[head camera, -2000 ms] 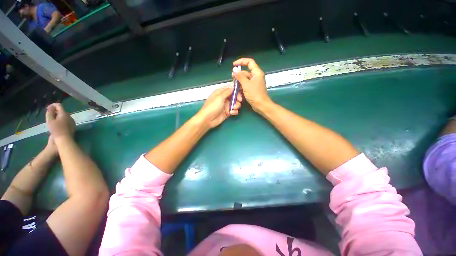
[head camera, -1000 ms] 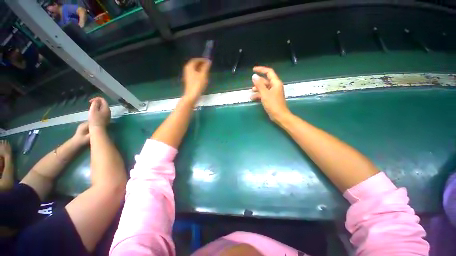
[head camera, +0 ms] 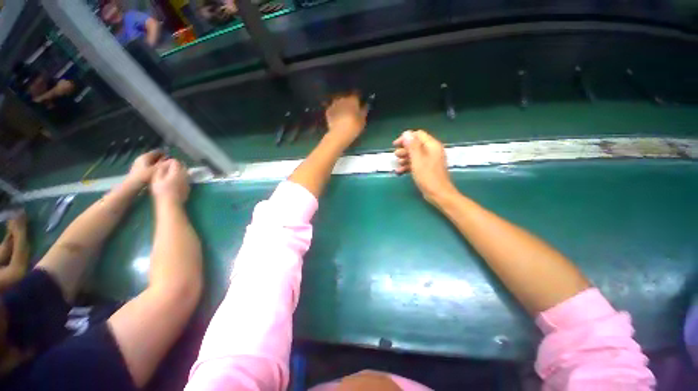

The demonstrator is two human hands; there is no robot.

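My left hand (head camera: 346, 116) is stretched out over the dark green belt (head camera: 406, 65) beyond the rail. It is blurred, and its fingertips are at a thin dark pen-like unit (head camera: 369, 103); whether they grip it cannot be told. My right hand (head camera: 423, 162) is above the white rail (head camera: 505, 153) with fingers curled in. A whitish spot shows at its thumb, either a nail or a small part. More pen-like units lie spaced on the belt, one (head camera: 448, 101) beyond my right hand and one (head camera: 284, 128) left of my left hand.
A glossy green worktop (head camera: 459, 229) lies nearer me. A pale slanting post (head camera: 141, 92) meets the rail at left. A neighbour's bare forearms (head camera: 174, 229) rest close on my left. A silvery item (head camera: 59, 212) lies at far left. A purple sleeve (head camera: 691, 328) shows at the right edge.
Two seconds ago both hands held a purplish pen-like unit upright. My left hand then carried it over the belt and is now farther right, without that unit clearly visible. My right hand's fingers have curled in.
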